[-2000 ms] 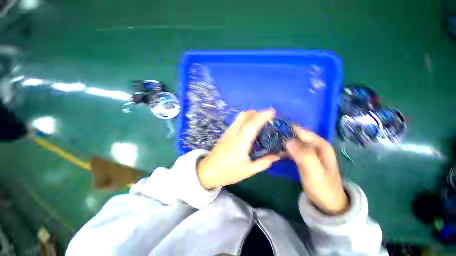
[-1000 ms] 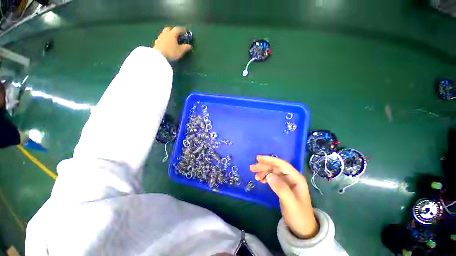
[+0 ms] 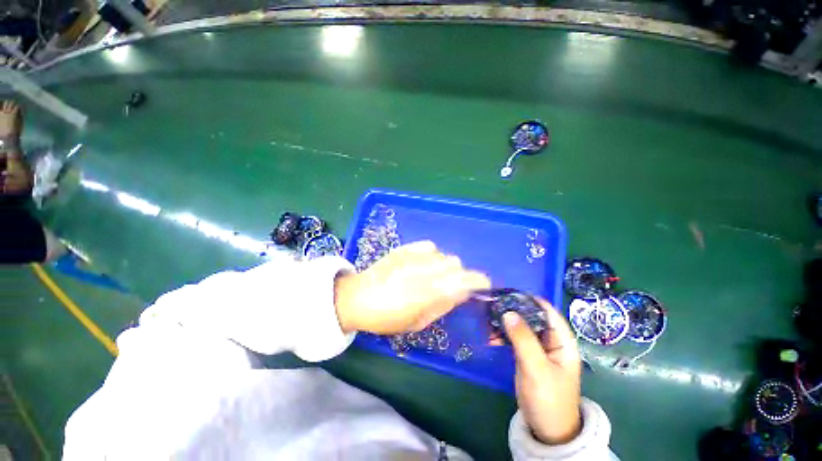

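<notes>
A dark round unit (image 3: 517, 315) is in my right hand (image 3: 548, 369), above the front right of the blue tray (image 3: 469, 210). My right thumb lies over its face. My left hand (image 3: 406, 290) is stretched flat over the tray, its blurred fingertips at the unit's left edge; whether they grip it or a wire is unclear. Small silvery rings (image 3: 420, 338) lie in a heap on the tray's left side, partly hidden under my left hand. A few more rings (image 3: 536, 245) lie in the back right corner.
Several round units (image 3: 599, 319) with white wires sit right of the tray, and more (image 3: 322, 246) at its left. One unit (image 3: 529, 137) lies behind it. Dark parts with a toothed ring (image 3: 776, 402) are at the lower right. Another person's hand (image 3: 11, 122) shows at the left edge.
My left hand has come back from the far left, where it held a dark unit, to over the tray. My right hand now holds a round unit. The view has shifted.
</notes>
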